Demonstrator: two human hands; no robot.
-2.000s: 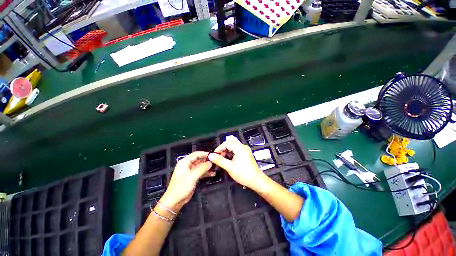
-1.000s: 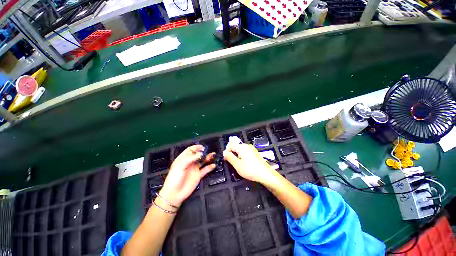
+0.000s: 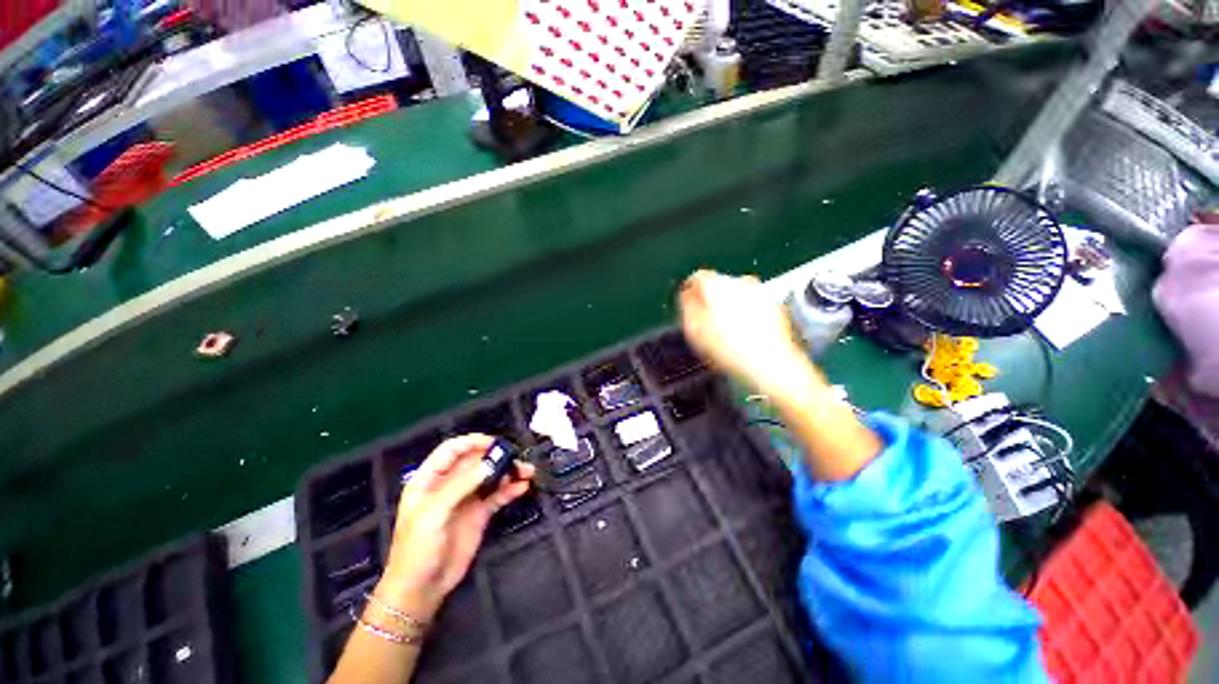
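Observation:
My left hand (image 3: 441, 515) holds a small dark electronic unit (image 3: 499, 460) with a pale patch between thumb and fingers, above the black compartment tray (image 3: 668, 528). My right hand (image 3: 735, 325) is raised off the tray over the belt's near edge, beside the white bottle; it is blurred, its fingers look curled, and I cannot tell if it holds anything. A crumpled white wipe (image 3: 554, 418) lies on the tray's upper pockets. Several glossy dark units lie in the upper pockets, one with a white piece (image 3: 638, 429) on it.
A second black tray (image 3: 120, 628) is at lower left. Two small parts, one reddish (image 3: 214, 345) and one dark (image 3: 344, 321), lie on the green belt (image 3: 441, 294). At right are a bottle (image 3: 820, 310), fan (image 3: 973, 261), yellow finger cots (image 3: 952, 370), power strip (image 3: 1016, 461) and another person's sleeve (image 3: 1194, 307).
My right hand has moved from the tray up and right toward the bottle. The wipe now lies uncovered on the tray. My left hand still is over the tray. The view has shifted right.

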